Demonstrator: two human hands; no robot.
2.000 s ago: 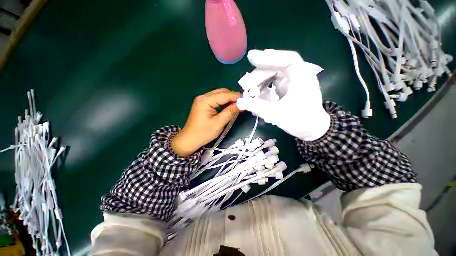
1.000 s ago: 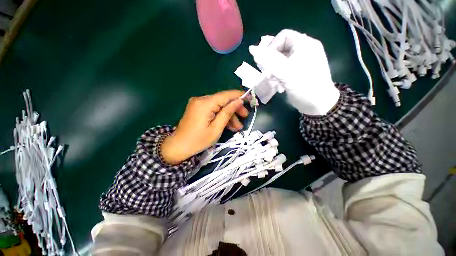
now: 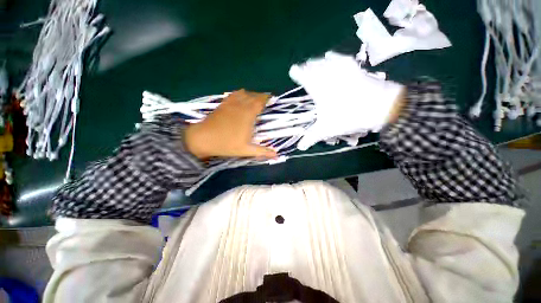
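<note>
The central bundle of white cable assemblies (image 3: 287, 122) lies sideways on the dark-green bench in front of me, with its cords spread between my hands. Its left ends stick out past my left hand. My bare left hand (image 3: 231, 125) is over the bundle, gripping it, with the thumb along the near side. My right hand (image 3: 351, 99), in a blurred white glove, is around the right part and hides most of the connectors there. One thin cord runs to the right beneath my right wrist. A crumpled white cloth or glove (image 3: 400, 34) lies beyond my right hand.
A pile of white cables (image 3: 52, 77) lies at the far left. Another pile (image 3: 515, 65) hangs into view at the far right. The near bench edge (image 3: 391, 168) passes just in front of my body. Blurred coloured items are at the left rim.
Both hands have left the single lead and come down onto the central bundle, which now lies more level. The white piece from my right hand lies on the bench. The view has shifted; the pink bottle is out of view.
</note>
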